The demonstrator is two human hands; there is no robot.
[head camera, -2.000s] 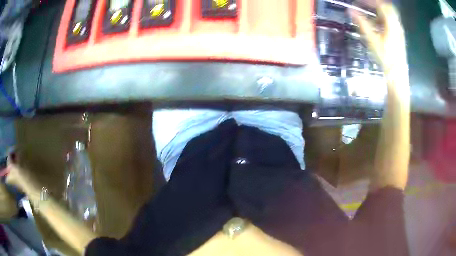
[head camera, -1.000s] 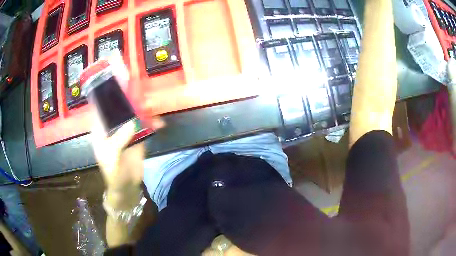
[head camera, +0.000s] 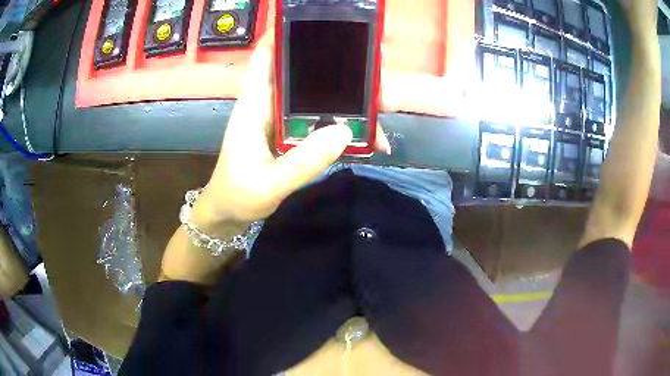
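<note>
My left hand point(head camera: 268, 165) holds a red-framed phone point(head camera: 328, 73) upright above the bench edge. The phone's dark screen faces me, and a green strip shows at its lower end, partly under my thumb. My right arm reaches up along the right side. My right hand is cut off by the top edge, so its fingers do not show. The orange-red foam tray point(head camera: 165, 93) lies behind the phone, with dark phone units point(head camera: 228, 22) in its slots, showing yellow round spots. The clear blister tray point(head camera: 507, 200) with dark panels point(head camera: 534, 154) lies right of it.
The dark green-grey bench edge point(head camera: 139, 132) runs across in front of me. Brown cardboard point(head camera: 73, 220) with clear crumpled plastic point(head camera: 120, 242) is below at left. Part of another person's arm point(head camera: 10, 261) shows at the far left. A cable hangs at the left end.
My left hand has brought the phone from over the foam tray's left part to the middle, nearer my eyes. The view has shifted. My right arm still reaches up at the right.
</note>
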